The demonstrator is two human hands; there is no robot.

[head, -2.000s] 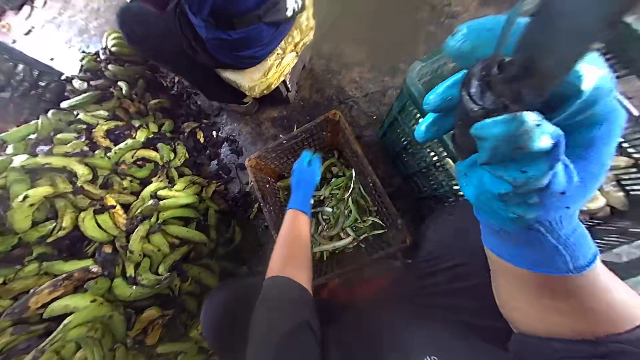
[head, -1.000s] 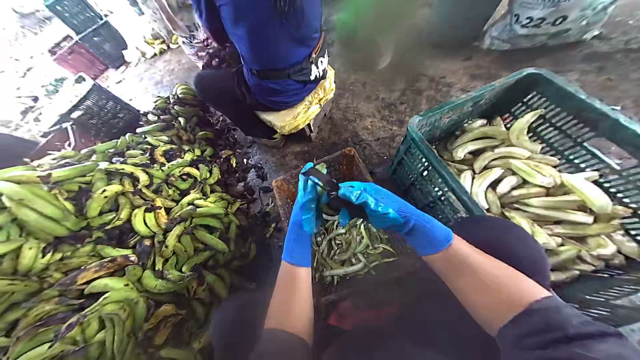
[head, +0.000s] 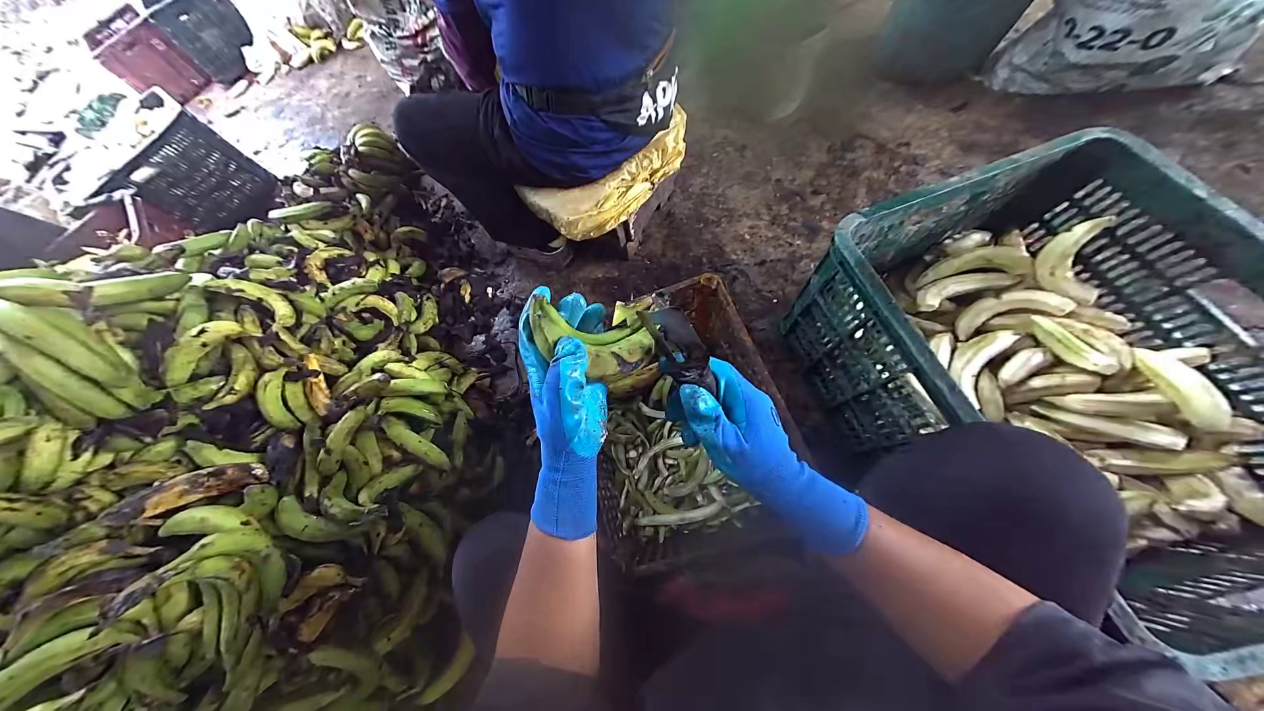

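My left hand (head: 568, 395), in a blue coated glove, holds a small bunch of green plantains (head: 602, 351) across its palm. My right hand (head: 726, 415), gloved alike, grips a dark-handled tool (head: 679, 341) whose upper part meets the right end of the bunch; its blade cannot be made out. Both hands are over a brown plastic crate (head: 726, 296) that holds green peel strips (head: 671, 469). Peeled plantains (head: 1066, 375) lie in a green plastic crate (head: 849, 296) to the right.
A large heap of unpeeled plantains (head: 227, 425) covers the floor at the left. Ahead, a person (head: 583, 89) sits on a low stool with a yellow cover (head: 617, 193). A dark crate (head: 202, 168) is at the back left and a white sack (head: 1136, 44) at the back right.
Two seconds ago my left hand was down in the peel crate and my right was raised with the tool. Both are now together over that crate, with plantains in my left. The view has shifted.
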